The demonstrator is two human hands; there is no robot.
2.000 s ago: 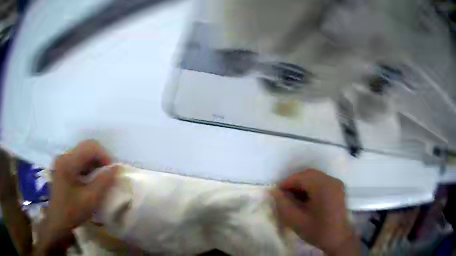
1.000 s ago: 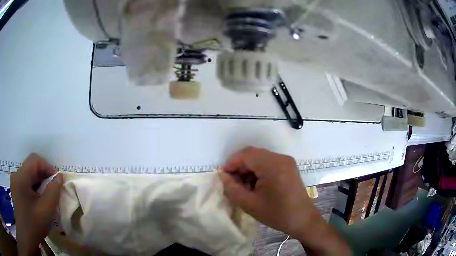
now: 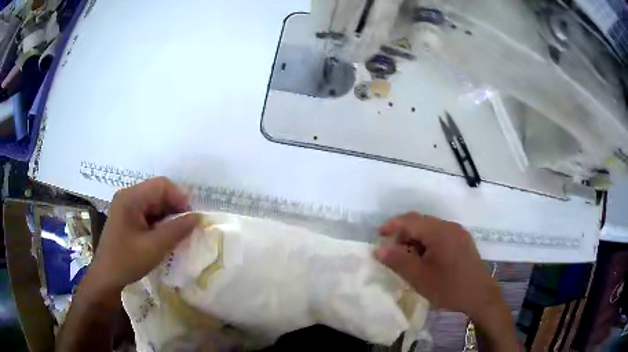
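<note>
A cream cloth piece (image 3: 275,275) hangs between my hands, its upper edge pulled fairly straight along the printed ruler (image 3: 275,204) at the table's front edge. Faint printed marks show on its left part. My left hand (image 3: 148,227) pinches its upper left corner between thumb and fingers. My right hand (image 3: 441,258) pinches its upper right corner. The lower part of the cloth hangs in folds off the table edge. Nothing lies under the presser foot (image 3: 332,82) that I can make out.
The sewing machine head (image 3: 475,62) is at the upper right. Black thread snips (image 3: 460,150) lie on the machine bed (image 3: 358,130), right of a small cream block (image 3: 379,89). A carton (image 3: 24,275) stands at lower left, and a purple-edged basket (image 3: 31,137) at upper left.
The view has shifted, so the machine sits farther right and looks smaller. Both hands still hold the cloth edge stretched near the ruler.
</note>
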